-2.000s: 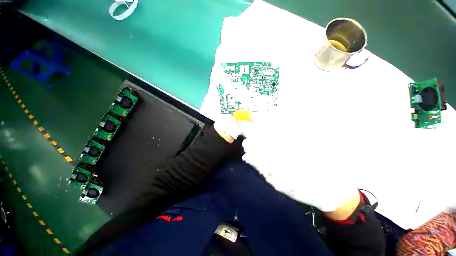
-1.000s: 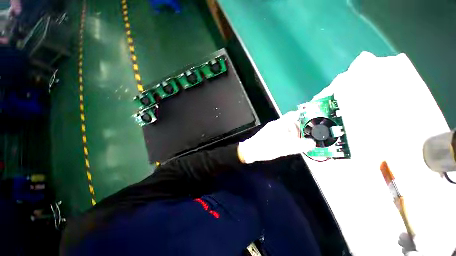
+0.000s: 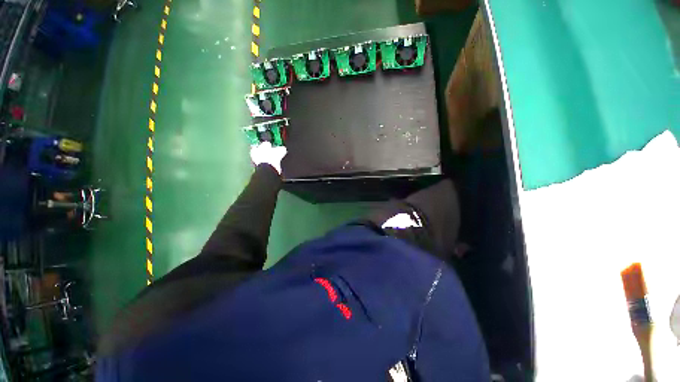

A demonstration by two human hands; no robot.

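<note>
My left hand (image 3: 268, 157), in a white glove, reaches out to the left edge of the black tray (image 3: 358, 123). Its fingers are on the near edge of a green circuit board (image 3: 266, 135) with a black fan facing up. The fingertips are small and partly merge with the board. Several similar boards (image 3: 359, 59) stand along the tray's far and left edges. A flat brush (image 3: 636, 287) with orange bristles shows at the lower right over the white sheet (image 3: 589, 231). My right hand cannot be made out against the white.
The green bench mat (image 3: 581, 82) lies beyond the sheet, with the bench edge (image 3: 514, 149) running down its left side. A brown box (image 3: 471, 89) stands between tray and bench. Yellow-black floor lines (image 3: 153, 149) and blue items (image 3: 63, 157) are at the left.
The view has swung left to the tray. My left hand has carried the fan board from over the white sheet to the tray's left edge. The mug has almost left the view.
</note>
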